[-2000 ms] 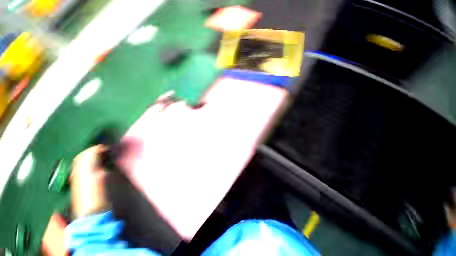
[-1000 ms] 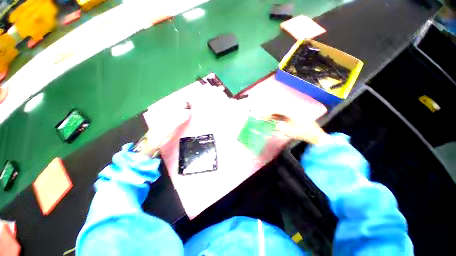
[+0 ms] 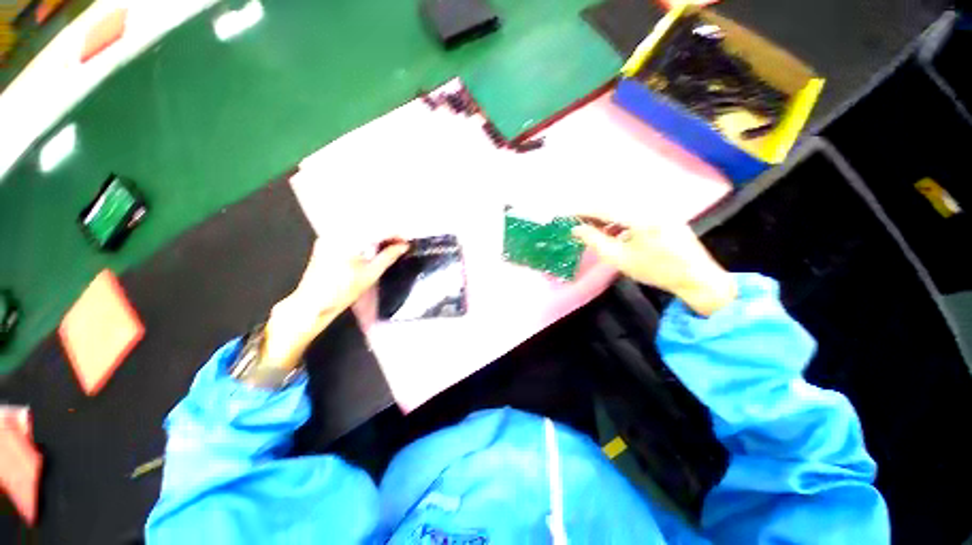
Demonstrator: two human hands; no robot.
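A shallow black housing [image 3: 426, 285] with a glossy inside lies on the pale pink work mat [image 3: 400, 160]. My left hand [image 3: 339, 285] is at its upper left edge, with the fingertips on the rim. My right hand [image 3: 652, 256] holds a green circuit board [image 3: 544, 247] by its right edge, above the mat and to the right of the housing. The board and the housing are apart.
A blue and yellow parts box [image 3: 693, 126] of black strips stands at the mat's upper right. Black insert strips [image 3: 453, 98] lie by a green flat panel [image 3: 544, 66]. The green belt [image 3: 229, 128] bears housings. Foam pads [image 3: 101, 332] lie left; black bins [image 3: 853, 277] stand right.
My left hand has come down to the housing's upper left edge. My right hand still holds the board, now flatter and less blurred. The view has shifted, so the mat sits higher in the picture.
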